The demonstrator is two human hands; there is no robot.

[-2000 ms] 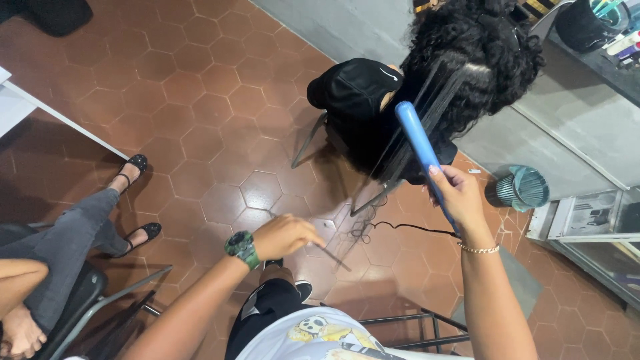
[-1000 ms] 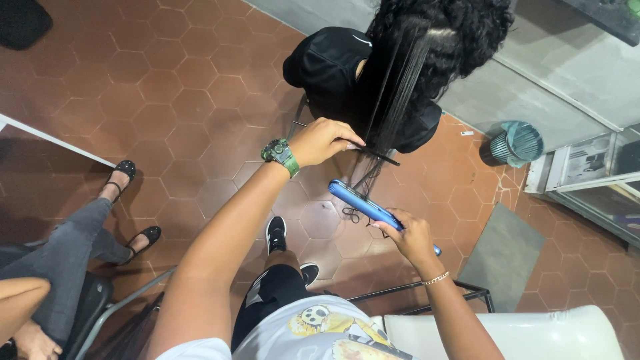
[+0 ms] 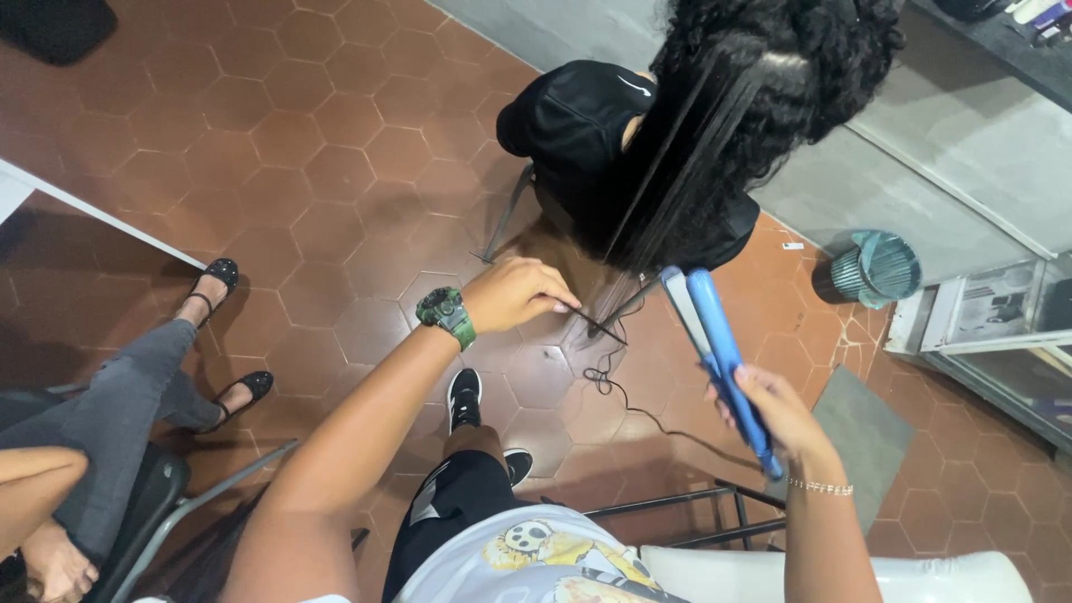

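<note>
Between its fingertips my left hand (image 3: 521, 295) pinches a thin dark comb (image 3: 599, 325), which lies at the ends of a straightened section of long black hair (image 3: 670, 193). To the right, my right hand (image 3: 766, 410) grips a blue flat iron (image 3: 722, 360); its plates are apart and its tips point up beside the hair ends, with no hair seen between them. The hair belongs to a seated person in a black top (image 3: 578, 113), seen from behind and above. The upper and right parts of the hair are curly, around a visible parting.
A dark cord (image 3: 662, 423) trails over the hexagonal floor tiles. A lined waste bin (image 3: 879, 270) and a glass-fronted cabinet (image 3: 997, 310) stand at the right. Another seated person's legs (image 3: 126, 377) are at the left. A white padded seat (image 3: 837, 578) is at the bottom.
My left hand has moved from low beside the hair to its ends with the comb. The flat iron, angled toward the upper left one second ago, now points more upward with its plates apart.
</note>
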